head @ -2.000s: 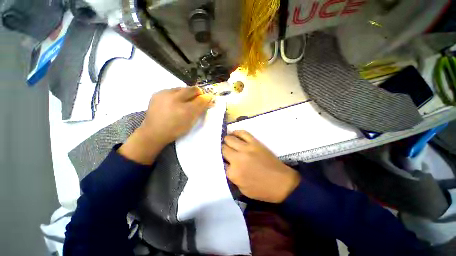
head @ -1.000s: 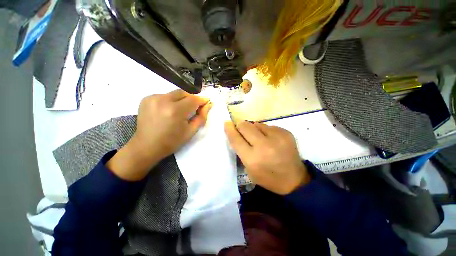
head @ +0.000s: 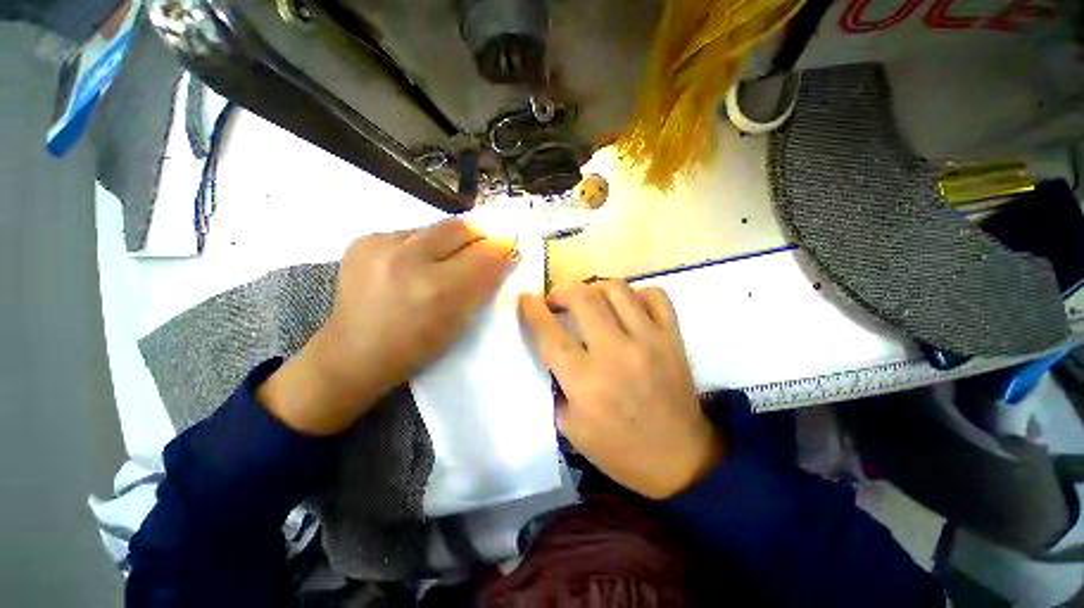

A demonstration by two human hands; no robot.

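The white fabric piece [head: 485, 410] runs from the lit needle area down toward my lap, with the grey fabric panel [head: 244, 333] beside and under it at the left. My left hand [head: 398, 315] presses on the white fabric close to the presser foot [head: 505, 202], fingertips bent onto it. My right hand [head: 624, 380] holds the right edge of the white fabric, thumb and fingers at the edge just below the needle plate. The sewing machine head [head: 404, 83] is above both hands. Glare hides the needle and the fabric under it.
A curved grey piece [head: 886, 226] lies right of the needle. Yellow thread [head: 701, 89] hangs beside a pale scissors handle [head: 761, 119]. A measuring tape [head: 832, 386] follows the front edge. A dark flat object [head: 1048, 226] lies far right. More grey pieces [head: 137, 143] lie left.
The white fabric has moved up toward the needle, and its lower end now shows higher. My right hand's fingers have spread a little. The view has shifted slightly.
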